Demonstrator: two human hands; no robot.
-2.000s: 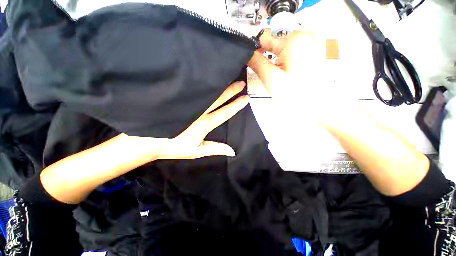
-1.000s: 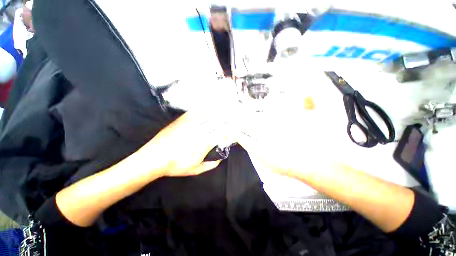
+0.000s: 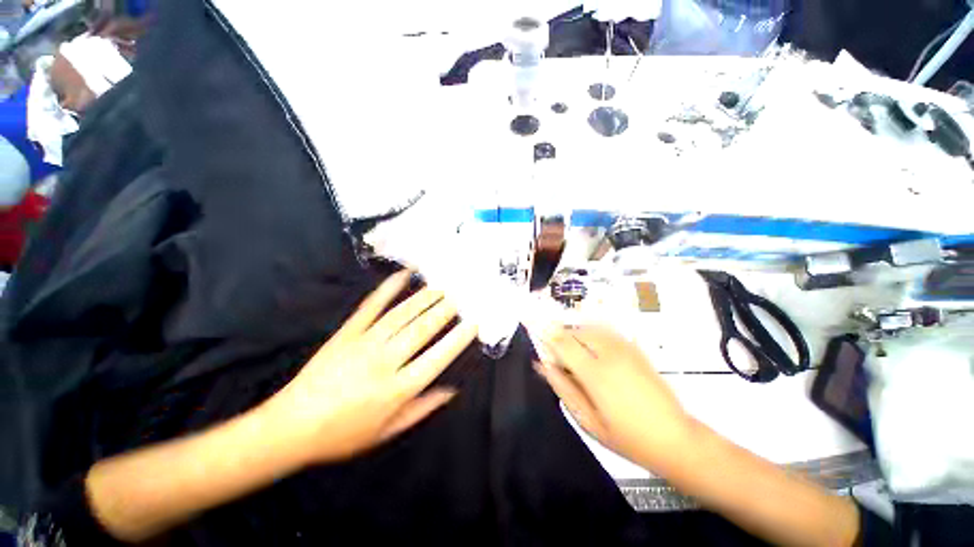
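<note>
A large black garment piece (image 3: 251, 160) covers the left of the table and hangs over its front edge. A pale stitched seam edge (image 3: 280, 102) runs along it. My left hand (image 3: 374, 369) lies flat on the black cloth with fingers spread, left of the needle area. My right hand (image 3: 603, 379) is at the right edge of the cloth, fingers bent; glare hides whether it grips the cloth. A small white part (image 3: 497, 321) shows between my hands. The white sewing machine (image 3: 684, 160) with its blue stripe stands just beyond; the needle area is washed out.
Black scissors (image 3: 756, 331) lie right of the needle area, with a dark flat rectangle, perhaps a phone (image 3: 844, 383), beside them. A whitish plastic bag (image 3: 927, 411) is at the far right. A ruler strip (image 3: 662, 495) runs along the front edge. Part of a person (image 3: 80, 80) shows at upper left.
The view has tilted up to show more of the machine. The folded black piece has been laid down to the left. My hands have moved apart, and my left hand now lies spread on the cloth.
</note>
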